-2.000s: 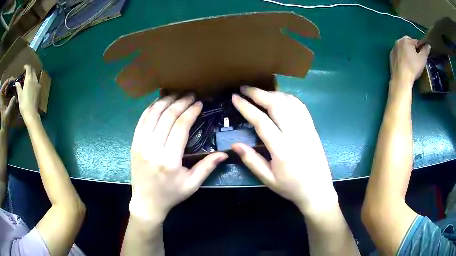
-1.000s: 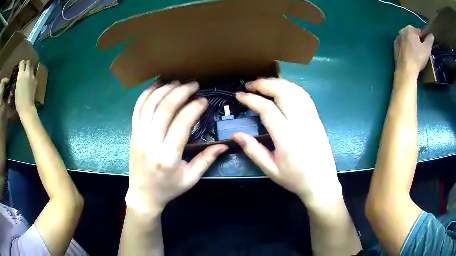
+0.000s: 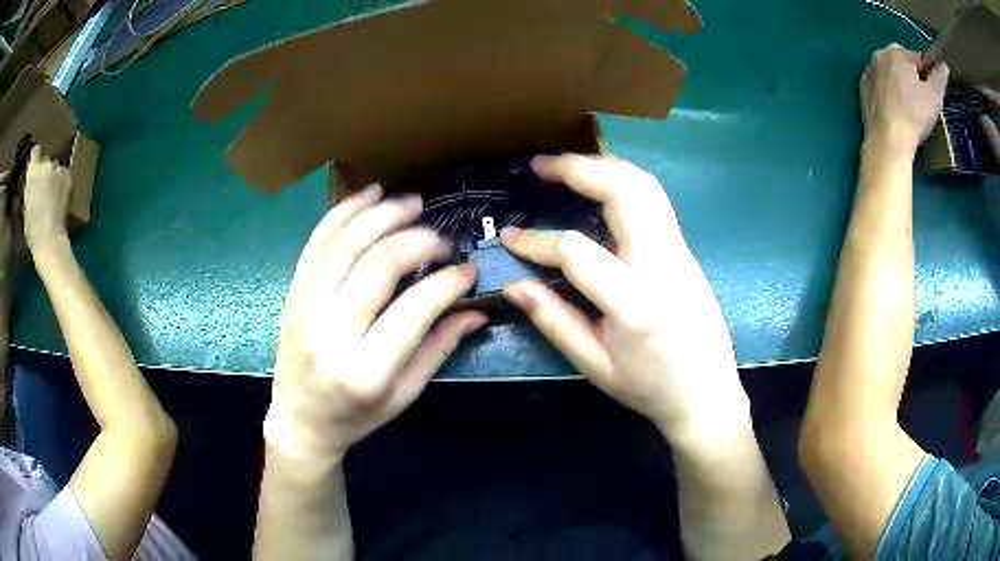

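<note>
An open brown mailer box stands in front of me, its lid (image 3: 439,82) raised behind my hands. Black cable loops (image 3: 466,203) fill the box. A grey-blue power adapter (image 3: 501,267) lies at the box's near side, with a pale prong (image 3: 489,227) standing up from it. My left hand (image 3: 367,318) is over the left side of the box, fingers curled and slightly blurred, its index fingertip at the adapter's left edge. My right hand (image 3: 625,290) is over the right side, index finger and thumb at the adapter, other fingertips over the cables. Whether either hand grips anything is unclear.
The green table (image 3: 757,219) has a curved near edge. Neighbours' hands work at brown boxes at the far left (image 3: 82,181) and far right (image 3: 939,148). Their forearms reach in from both sides. Grey cords (image 3: 165,33) lie at the upper left. A white cord (image 3: 899,15) shows at the upper right.
My left fingers have moved inward to the adapter's left edge, and my right index finger has come down to the adapter. The box and lid sit slightly higher and further left in view.
</note>
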